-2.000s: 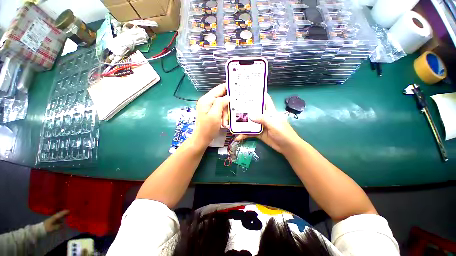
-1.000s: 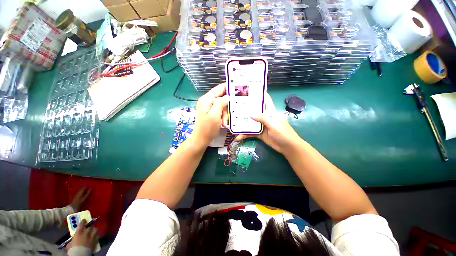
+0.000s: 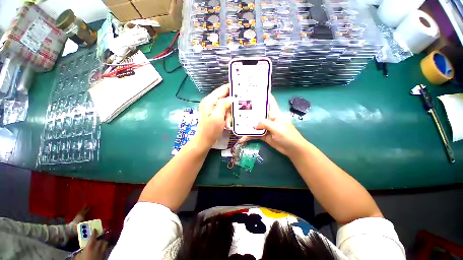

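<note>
A smartphone (image 3: 250,91) with a pale edge and a lit screen is held upright in both hands above the bench. My left hand (image 3: 214,119) grips its left side. My right hand (image 3: 278,128) holds its lower right side, thumb on the lower screen. Below lie a blue board (image 3: 186,131), partly hidden by my left hand and forearm, and a small green board (image 3: 247,156) with thin coloured wires. A dark round module (image 3: 300,105) lies to the right of the phone.
A tall stack of blister trays (image 3: 284,56) stands behind the phone. A paper pad (image 3: 127,89) and an empty blister tray (image 3: 71,122) lie left. A caliper (image 3: 434,119) and tape roll (image 3: 436,68) lie right. Another person's hand (image 3: 93,248) and pale phone (image 3: 89,231) show lower left.
The picture on the phone's screen has moved, and my right thumb sits slightly lower on it. The other person's hand and pale phone at lower left have shifted right. The bench things have not moved.
</note>
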